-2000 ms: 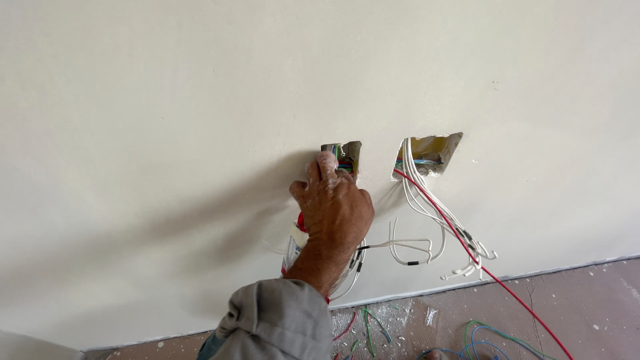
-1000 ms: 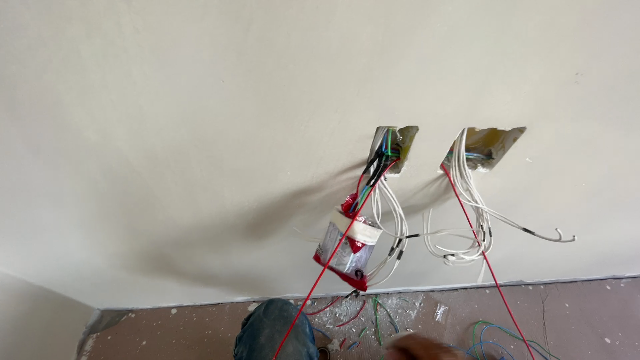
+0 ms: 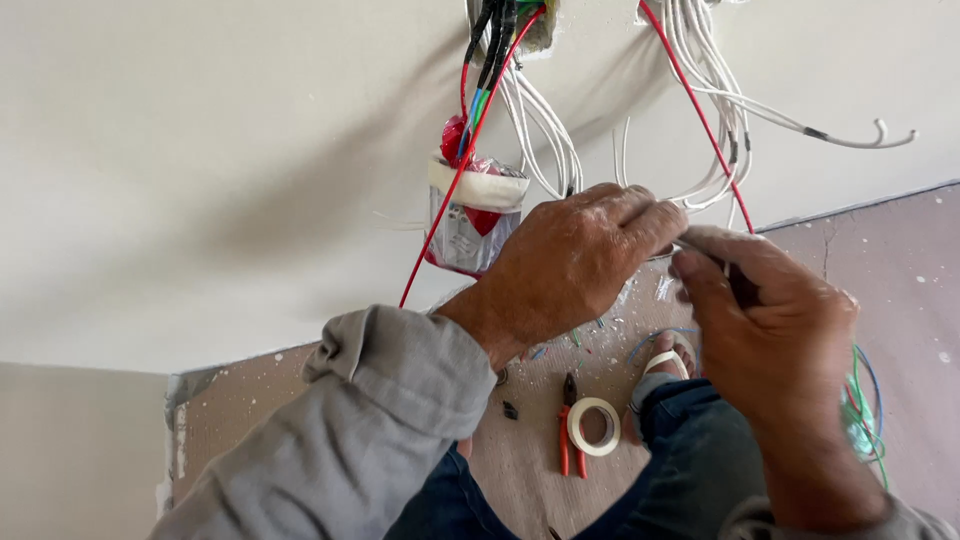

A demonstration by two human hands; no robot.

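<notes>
My left hand (image 3: 577,255) and my right hand (image 3: 772,307) meet at their fingertips, in front of the white cables (image 3: 720,97) hanging from the right wall opening. The fingers are pinched together; a pale thin piece shows between them, but what it is cannot be made out. Left of my left hand hangs a clear plastic-wrapped bundle (image 3: 469,232) with a white tape band, below black-taped wires (image 3: 499,45) from the left wall opening (image 3: 544,34). One red wire (image 3: 457,172) crosses the bundle; another red wire (image 3: 697,112) runs down from the right opening.
On the floor between the legs lie red-handled pliers (image 3: 564,442) and a roll of masking tape (image 3: 574,427). Wire scraps (image 3: 576,337) and a coil of green and blue wire (image 3: 874,405) are also there. A sandaled foot (image 3: 667,356) stands near the wall.
One second ago the hands were not clearly in view over the wires; now both are raised together in front of them. The view has shifted down, showing more floor.
</notes>
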